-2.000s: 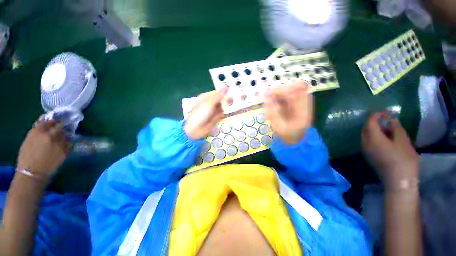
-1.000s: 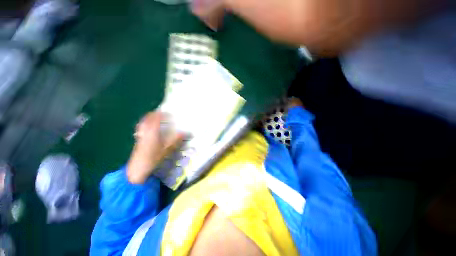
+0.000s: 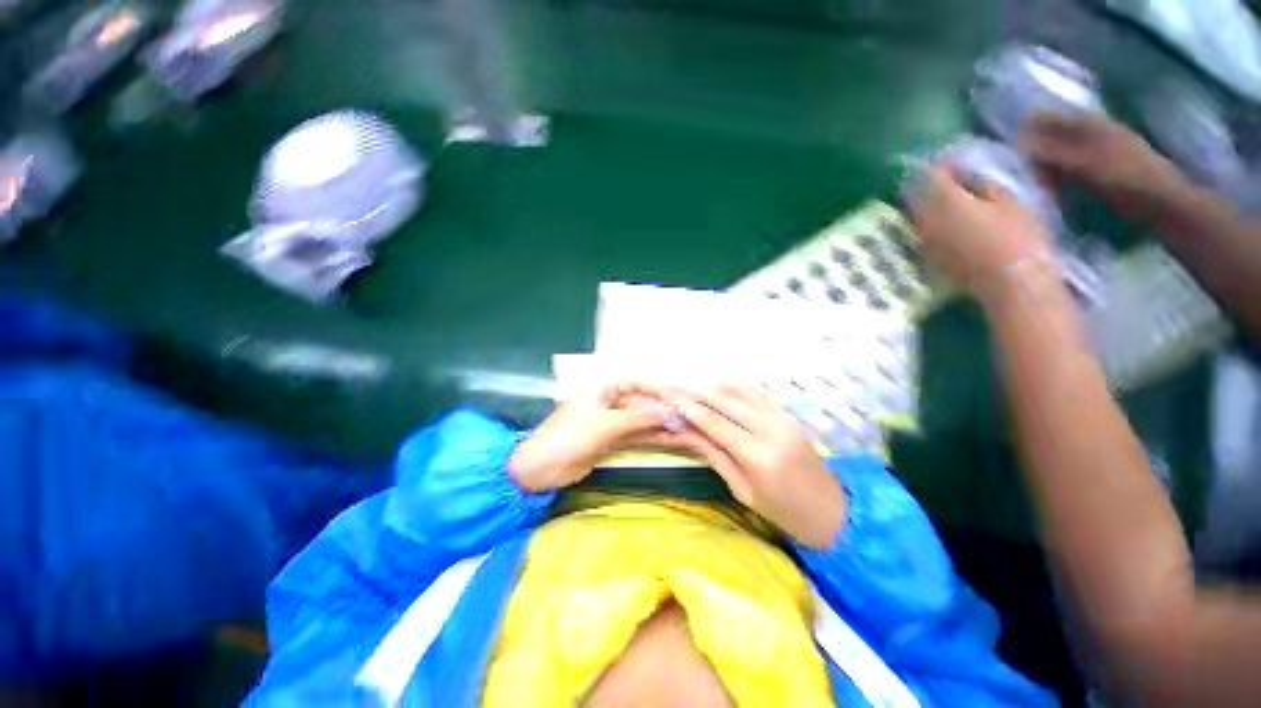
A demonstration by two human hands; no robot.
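My left hand (image 3: 586,437) and my right hand (image 3: 769,459) meet at the fingertips near my body, at the front edge of the sticker sheets. A small pale grey spot shows between the fingertips; blur hides whether it is a sticker. Several sticker sheets (image 3: 747,340) overlap just beyond my hands, whitish and washed out. Another sheet (image 3: 846,263) with rows of dark holes sticks out behind them. A yellowish edge shows under my fingers.
A clip fan (image 3: 332,173) lies on the green bench (image 3: 622,208) at the left. Another person's hands (image 3: 985,228) hold a fan at the right, beside a further sheet (image 3: 1155,311). More blurred fans (image 3: 215,42) lie far left.
The view has swung back from the right-hand side to the bench. My hands, apart one second ago with my left at the sheets, are together at the fingertips.
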